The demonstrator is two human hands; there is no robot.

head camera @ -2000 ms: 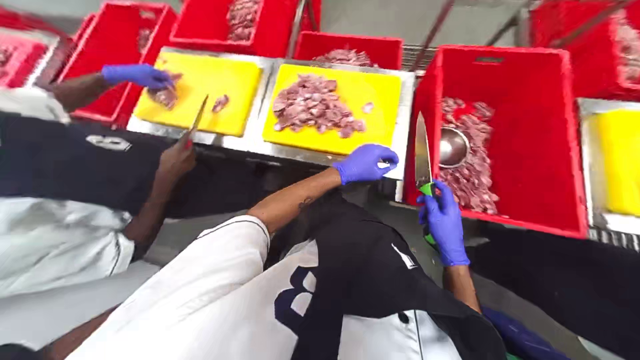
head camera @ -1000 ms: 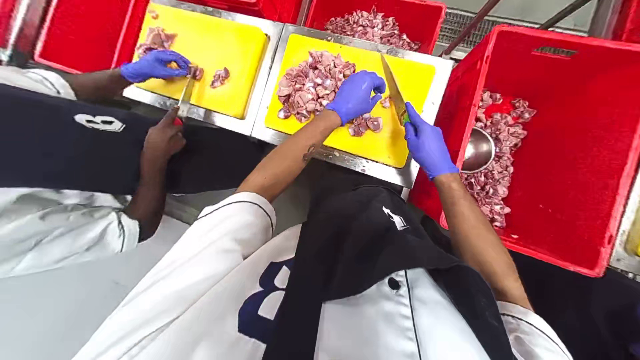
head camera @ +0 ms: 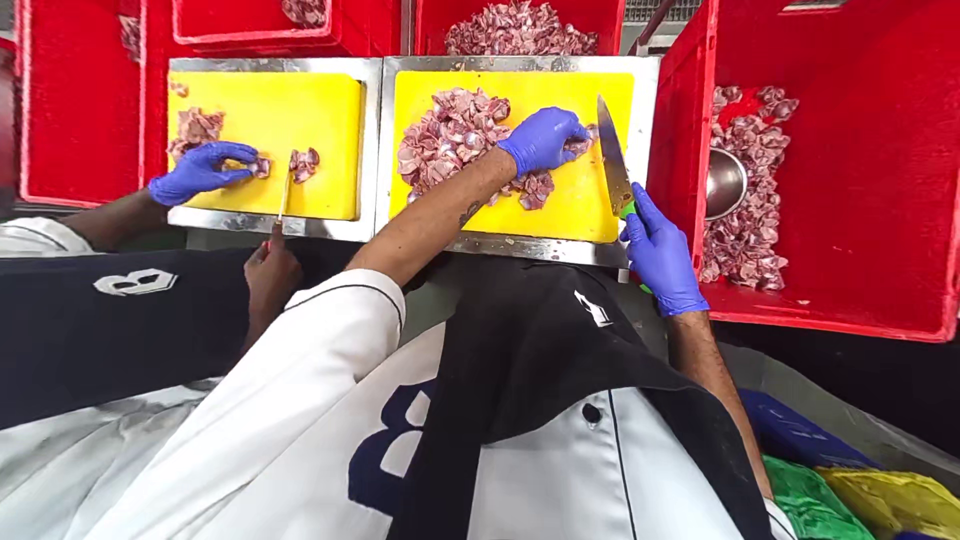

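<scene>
My left hand [head camera: 546, 140], in a blue glove, grips a small piece of meat [head camera: 578, 145] at the right part of a yellow cutting board [head camera: 577, 202]. My gloved right hand [head camera: 664, 247] is closed around the green handle of a large knife [head camera: 613, 154]; its blade points up over the board's right edge, close to the meat. A heap of meat pieces [head camera: 450, 142] covers the board's left half, with a few loose ones below my left hand. The board lies in a steel tray [head camera: 517, 246].
Right stands a deep red crate [head camera: 862, 187] holding meat pieces and a metal bowl [head camera: 726, 184]. Another red crate [head camera: 611, 22] with meat is behind the board. On the left, a co-worker's gloved hand [head camera: 196, 174] and knife [head camera: 283, 196] are over a second yellow board [head camera: 322, 112].
My left hand, empty-looking above the board's front edge two seconds ago, reached to the heap and now holds a piece farther right. My right hand has brought the knife from beside the crate to the board.
</scene>
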